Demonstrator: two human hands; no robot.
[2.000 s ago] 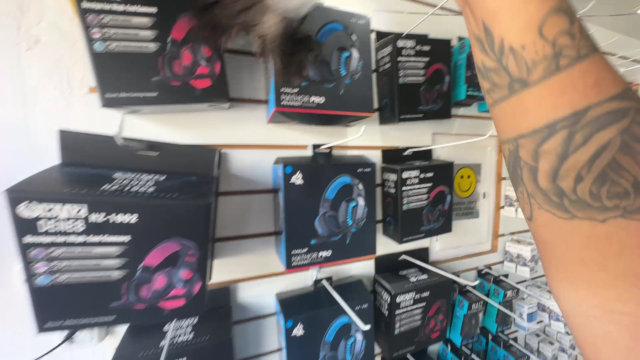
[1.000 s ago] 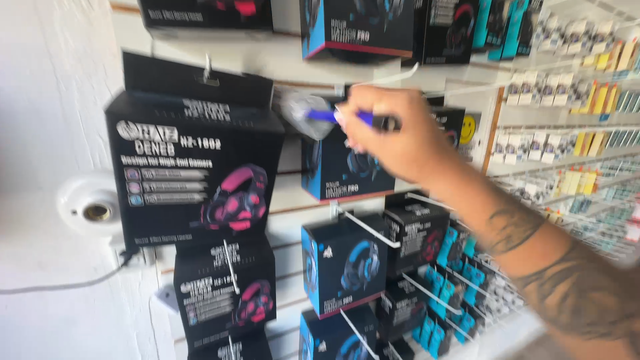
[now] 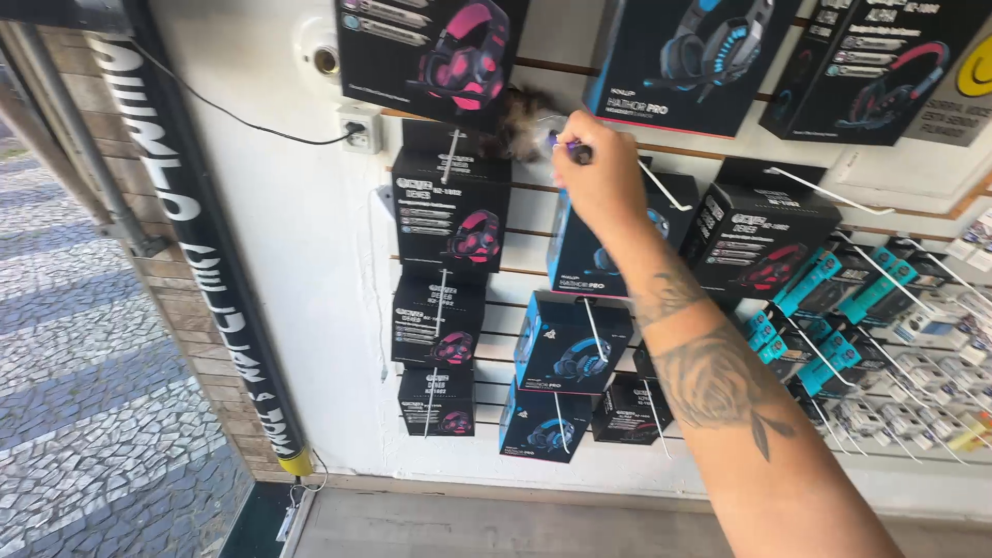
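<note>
My right hand (image 3: 597, 167) grips the purple handle (image 3: 573, 147) of a feather duster, whose brown, fluffy head (image 3: 523, 124) is blurred. The duster's head is at the lower right edge of a large black headset box (image 3: 422, 58), above a second black headset box (image 3: 453, 209) hung on a hook. Behind and below my hand hangs a blue-sided headset box (image 3: 581, 248). Another blue-sided box (image 3: 690, 70) is just to the upper right. My left hand is not in view.
White hooks (image 3: 663, 184) stick out from the slatwall. Below hang more headset boxes (image 3: 573, 341); small packs in teal and black (image 3: 814, 275) hang at the right. A black cable (image 3: 248, 122) runs to a wall socket (image 3: 359, 129). A dark lettered post (image 3: 194, 232) stands beside the cobbled pavement (image 3: 85, 372).
The view has swung down and left, bringing the pavement and post into sight. My right hand, with the duster, is now just below the large black box at the upper left.
</note>
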